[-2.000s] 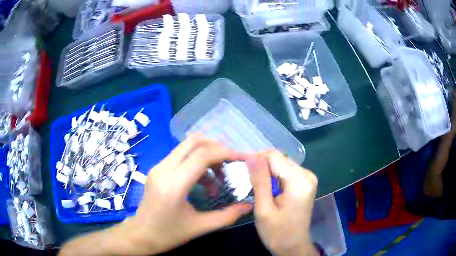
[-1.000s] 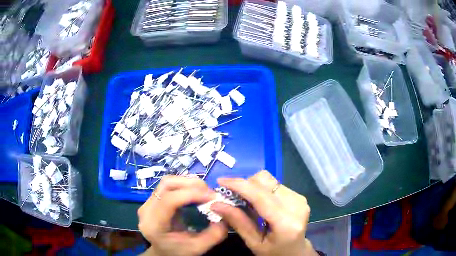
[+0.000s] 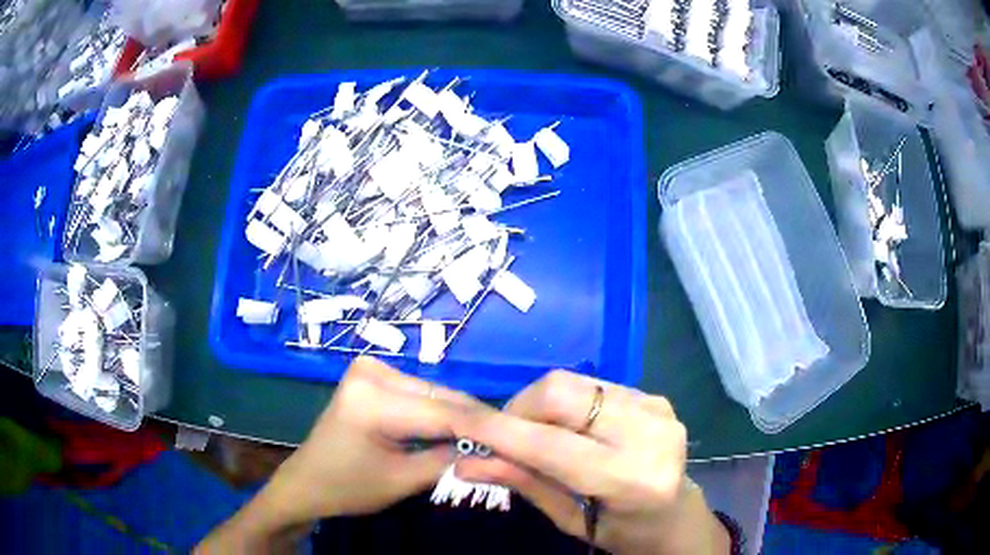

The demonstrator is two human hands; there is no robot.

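My left hand (image 3: 375,439) and my right hand (image 3: 597,450) meet at the bench's near edge, below the blue tray. Together they hold a small bunch of labelled rods; its white flags (image 3: 469,491) hang below the fingers and a couple of ring-shaped rod ends (image 3: 467,446) show between the hands. Most of the bunch is hidden by the fingers. A thin dark tool part (image 3: 589,518) shows under my right hand; the rest is hidden. The blue tray (image 3: 592,293) holds a loose heap of labelled rods (image 3: 380,206).
A clear tub with pale strips (image 3: 744,287) stands right of the tray. Another tub (image 3: 923,260) with a few rods is farther right. Tubs of loose rods (image 3: 130,179) stand left. A tub of stacked rods (image 3: 678,49) is behind. A red basket (image 3: 206,49) is back left.
The view has shifted left and down onto the tray. The hands are closer together around the bunch, and its flags now point down towards me.
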